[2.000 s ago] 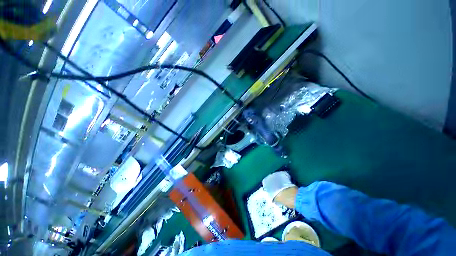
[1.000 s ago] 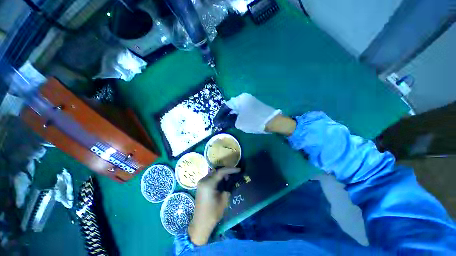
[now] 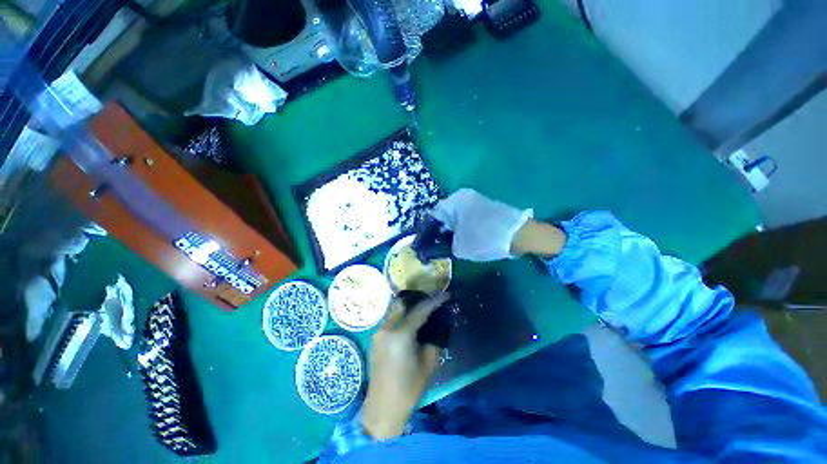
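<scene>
My right hand (image 3: 481, 227), in a white glove, has black at its fingertips, which are over the edge of the yellow-tan parts dish (image 3: 418, 270). My left hand (image 3: 396, 367), bare with black at its fingers, is just below that dish, over the black jig cover plate (image 3: 492, 317). I cannot tell whether the black is finger cots or a held part. A pale cream dish (image 3: 359, 297) and two dishes of silver-grey pieces (image 3: 295, 315) (image 3: 329, 373) are left of my left hand. The black tray (image 3: 319, 255) of small white parts lies above them.
The orange-brown slotted fixture (image 3: 172, 213) stands at left. A black strip stack (image 3: 170, 385) lies lower left. The hanging screwdriver (image 3: 405, 91) is above the tray. A crumpled white cloth (image 3: 240, 92) and a grey box (image 3: 295, 56) are at the rear.
The view has swung down from the rear shelves to the bench. My gloved right hand has moved from the tray's edge to the yellow-tan dish. My left hand has come into view and stays near that dish.
</scene>
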